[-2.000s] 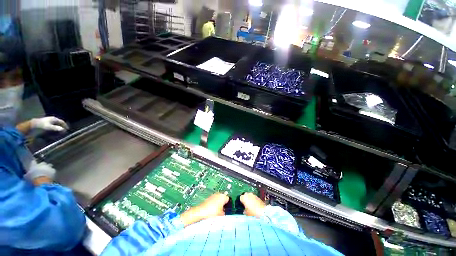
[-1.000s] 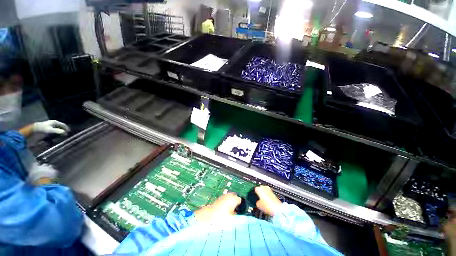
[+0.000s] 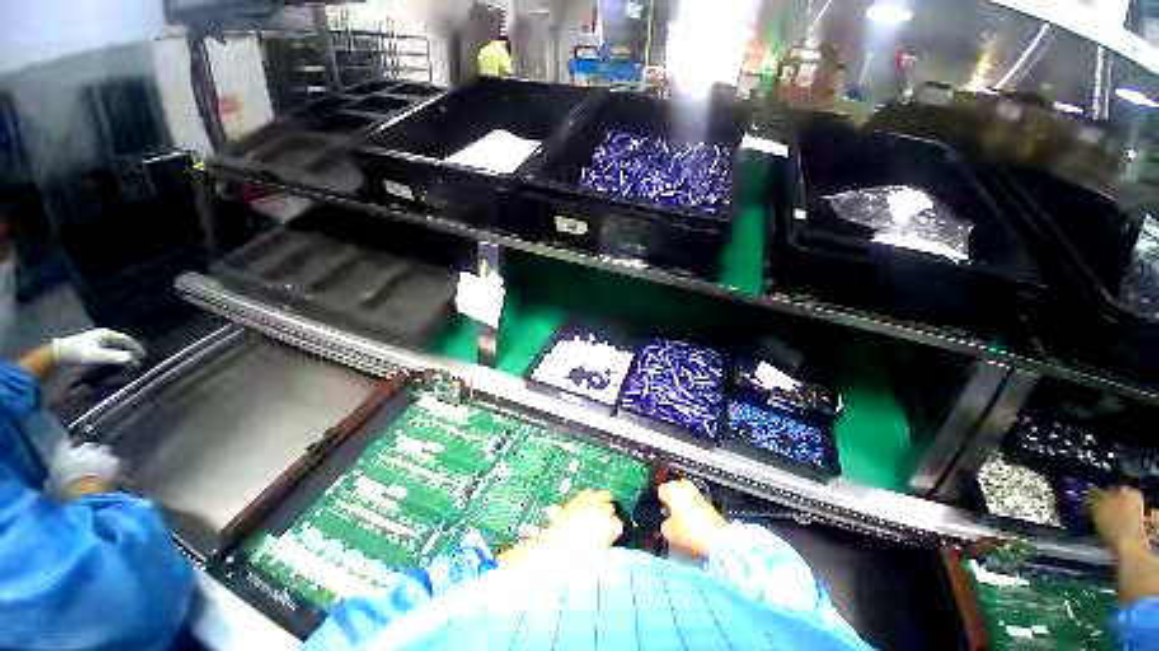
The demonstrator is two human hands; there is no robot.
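Observation:
A large green circuit board with white connectors lies in a dark carrier with a reddish-brown bar on its left side. My left hand is low over the right part of the board, with black coverings on its fingertips. My right hand is close beside it at the board's right end, also with black on the fingers. The fingertips of both hands point towards each other. Whether either hand holds a component is too small and blurred to tell.
Small bins of white parts, blue-violet capacitors and small blue parts stand behind the conveyor rail. Large black totes stand above. A white-gloved worker is at left. Another person's hand is at right.
Both my hands have shifted right along the board and stay close together. The view has turned slightly. Another person's hand has come in at the right by the small bins.

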